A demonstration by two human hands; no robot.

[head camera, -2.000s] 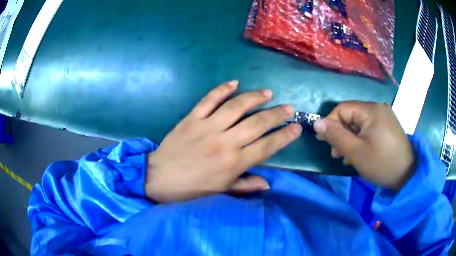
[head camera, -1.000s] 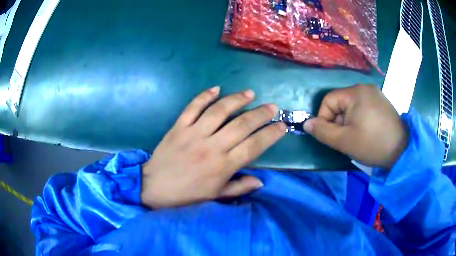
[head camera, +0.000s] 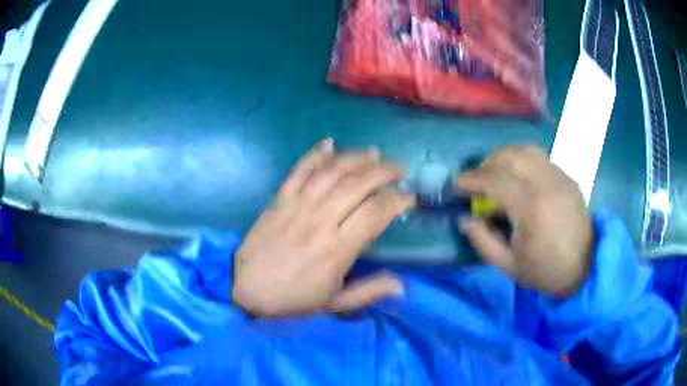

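A small dark circuit board (head camera: 441, 203), blurred, lies on the green mat between my hands, with a yellow end at its right. My left hand (head camera: 316, 226) is flat, palm down, with its fingertips at the board's left end; the fingers cover part of it. My right hand (head camera: 535, 219) is at the yellow end, thumb below and fingers above it, the gap between them open. Blur hides whether the right fingers touch the board. A red bubble bag (head camera: 437, 68) with dark boards on top lies beyond the hands.
A sticker strip with a bare white part (head camera: 584, 121) lies at right, beside another strip with black bars (head camera: 652, 128). Plain white strips (head camera: 71, 75) lie at left. The green mat's near edge (head camera: 135, 228) runs above a grey floor with a yellow line (head camera: 26, 307).
My right thumb and fingers have spread apart, and the board's yellow end now shows between them. My left hand stays at the board's left end. The view has shifted slightly.
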